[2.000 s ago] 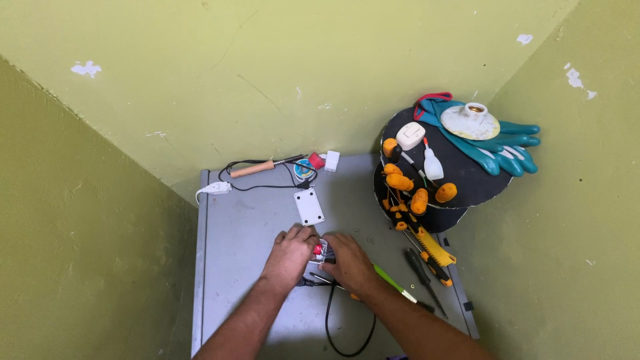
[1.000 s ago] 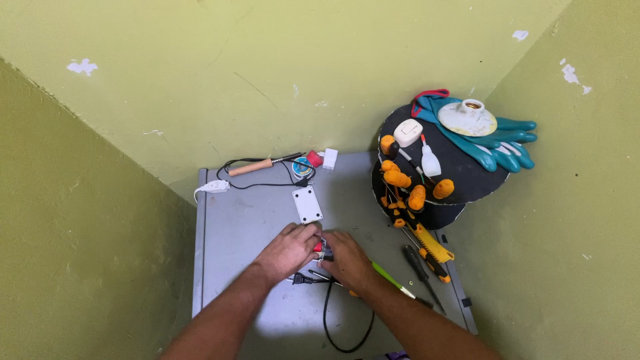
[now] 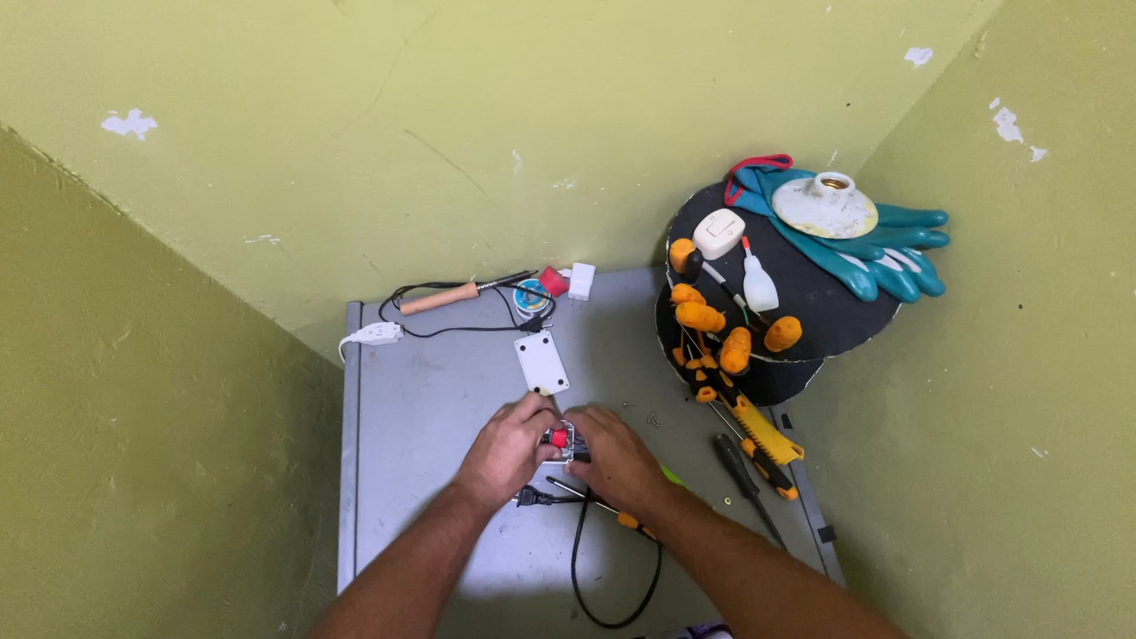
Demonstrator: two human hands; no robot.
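Between my two hands is a small open white plastic box (image 3: pixel 569 429) with a red part (image 3: pixel 559 438) inside. My left hand (image 3: pixel 510 444) grips its left side, fingertips at the red part. On the box's right side, my right hand (image 3: pixel 617 453) keeps hold, its fingers partly hiding the inside. A white cover plate (image 3: pixel 541 362) with dark corner spots lies just beyond my fingers. Below my hands are a black plug (image 3: pixel 533 497) with a black cable (image 3: pixel 577 568) and a screwdriver (image 3: pixel 593 500). Small screws (image 3: pixel 653 419) lie to the right.
A wooden-handled soldering iron (image 3: pixel 440 298), a solder spool (image 3: pixel 532 298) and a white adapter (image 3: pixel 581 281) lie at the back. A black round stand (image 3: pixel 825 311) at right holds orange-handled tools, teal gloves (image 3: pixel 839 266) and a lamp holder (image 3: pixel 824 206). A dark screwdriver (image 3: pixel 735 460) lies nearby.
Both hands stay around the white box, with small shifts of the fingers. The objects around them lie as before.
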